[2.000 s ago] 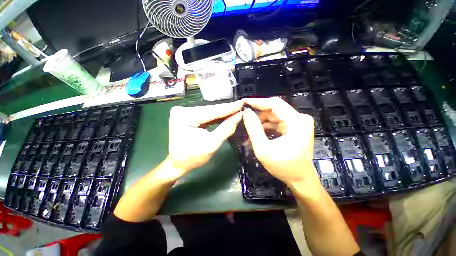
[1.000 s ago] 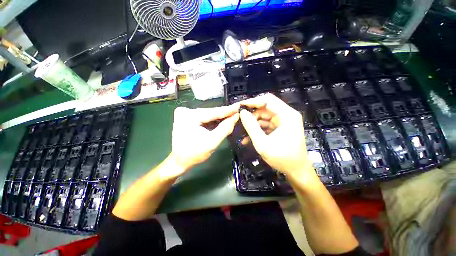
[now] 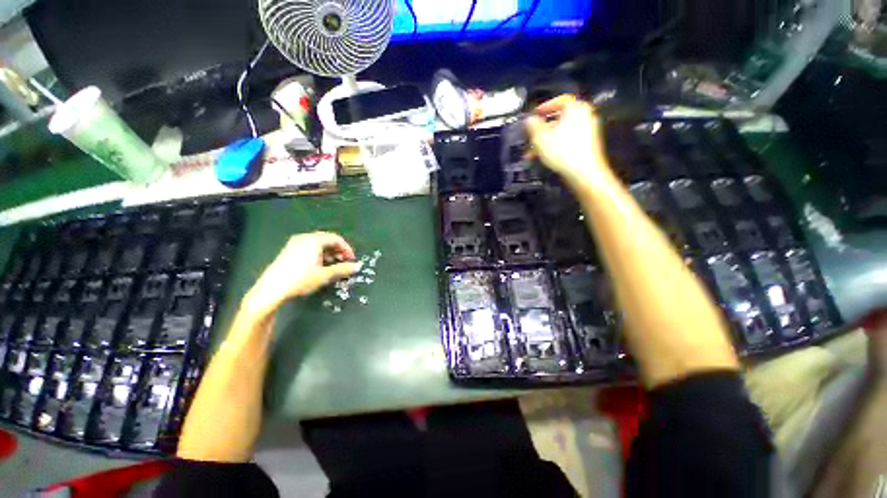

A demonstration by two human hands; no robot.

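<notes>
Small whitish fittings lie scattered on the green mat. My left hand is at their left edge, fingers curled and fingertips at the bits; whether it pinches one is too small to tell. My right hand is over the back row of the right blister tray, fingers bent beside a black device housing in a pocket. Whether the fingers grip the housing is unclear. The tray's other pockets hold more black housings, some with shiny pale areas. My right forearm covers part of the tray.
Another tray of housings is at left. Behind the mat are a blue mouse, a cup, a white fan, a phone and a crumpled clear bag. Part of a person shows at the right edge.
My hands were together over the mat, fingertips on a small dark thing; they have parted. The left moved left and down to the fittings, now visible; the right moved up and right over the tray.
</notes>
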